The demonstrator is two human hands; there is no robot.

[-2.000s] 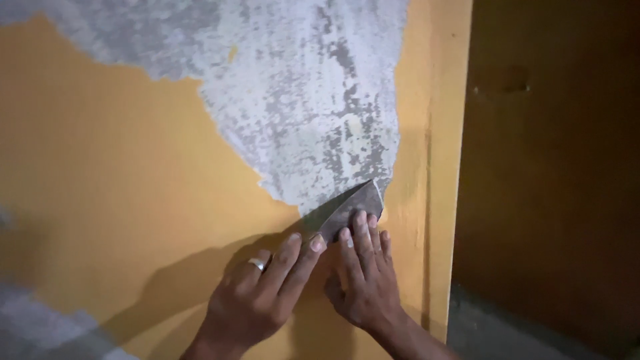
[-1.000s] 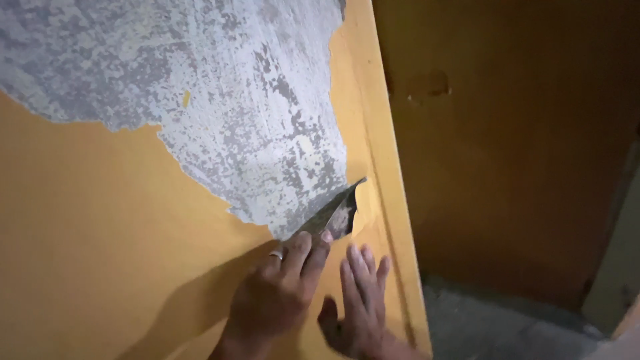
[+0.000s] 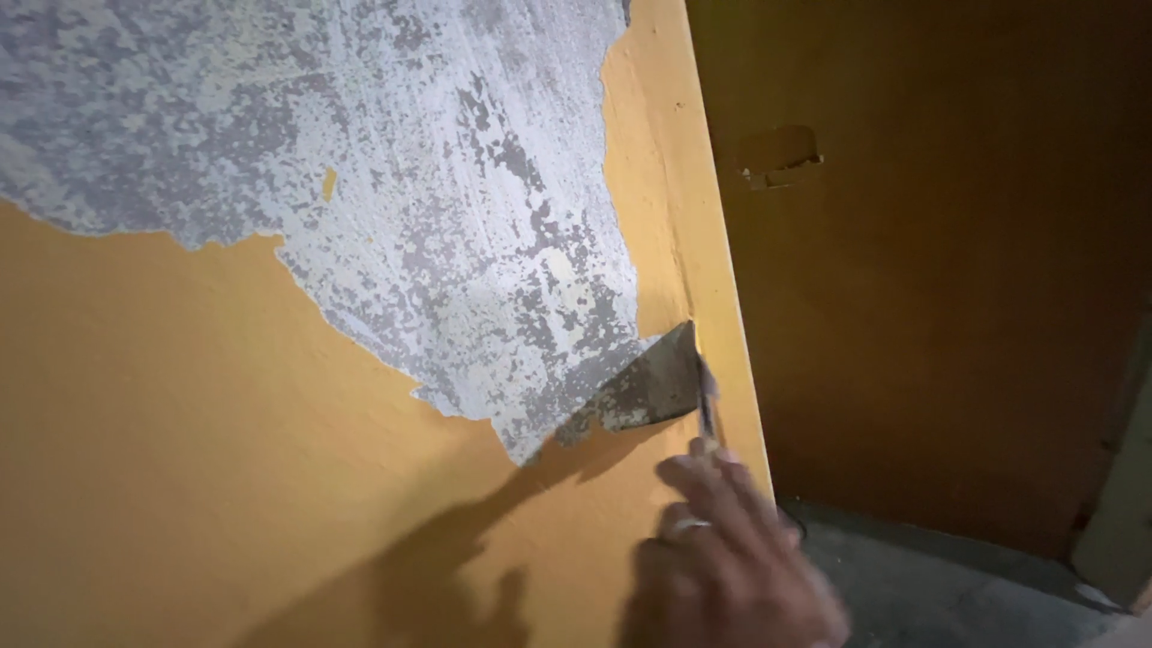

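My left hand (image 3: 729,558), with a ring on one finger and blurred, pinches the lower end of a thin flat piece (image 3: 706,396). The piece stands nearly edge-on against the yellow painted wall (image 3: 225,405); whether it is a scraper blade or a peeled flap of paint I cannot tell. Directly left of it lies a dark, shadowed patch (image 3: 657,382) at the lower right tip of the mottled grey and white bared wall area (image 3: 432,225). My right hand cannot be made out. A small yellow paint chip (image 3: 329,184) clings to the bared area.
The wall's right edge (image 3: 733,270) runs down beside my hand. Beyond it stands a dark brown panel (image 3: 918,297) with a damaged spot, above a grey floor (image 3: 945,585). Shadows fall across the lower wall.
My left hand has moved right, toward the wall's edge. My right hand, beside it in both earlier frames, can no longer be seen. The bared area reaches farther right at its lower tip.
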